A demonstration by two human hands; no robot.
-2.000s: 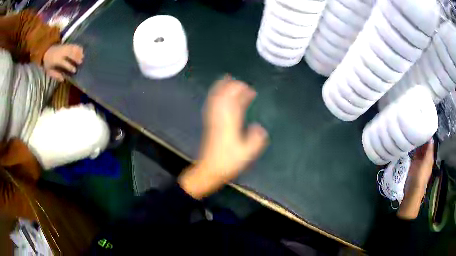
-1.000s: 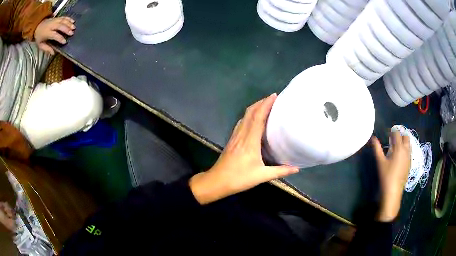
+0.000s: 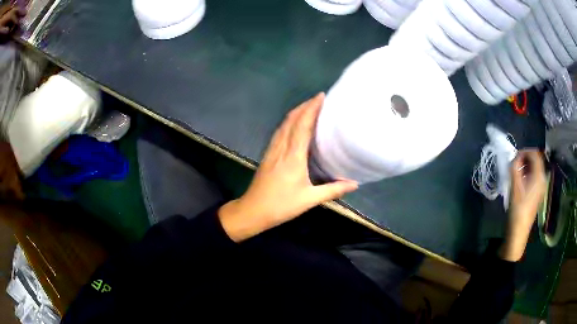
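A stack of round white parts (image 3: 386, 117) stands near the bench's front edge, its top disc showing a small dark centre hole. My left hand (image 3: 285, 168) is around its left side, thumb at the lower front, fingers along the side. My right hand (image 3: 526, 183) is at the right, at the edge of a pile of thin white rings (image 3: 493, 166). Its fingers are curled and blurred; whether it holds a ring I cannot tell.
Columns of white discs (image 3: 471, 31) lie at the back right, with red-orange handles (image 3: 519, 101) beside them. A shorter white stack (image 3: 168, 16) stands back left. A pale green rim (image 3: 549, 231) is far right. Another person's hand (image 3: 9, 22) is top left.
Since the first frame, my left hand has gone to the white stack, now standing in front of me. My right hand has let go of that stack and moved to the ring pile. The view has shifted.
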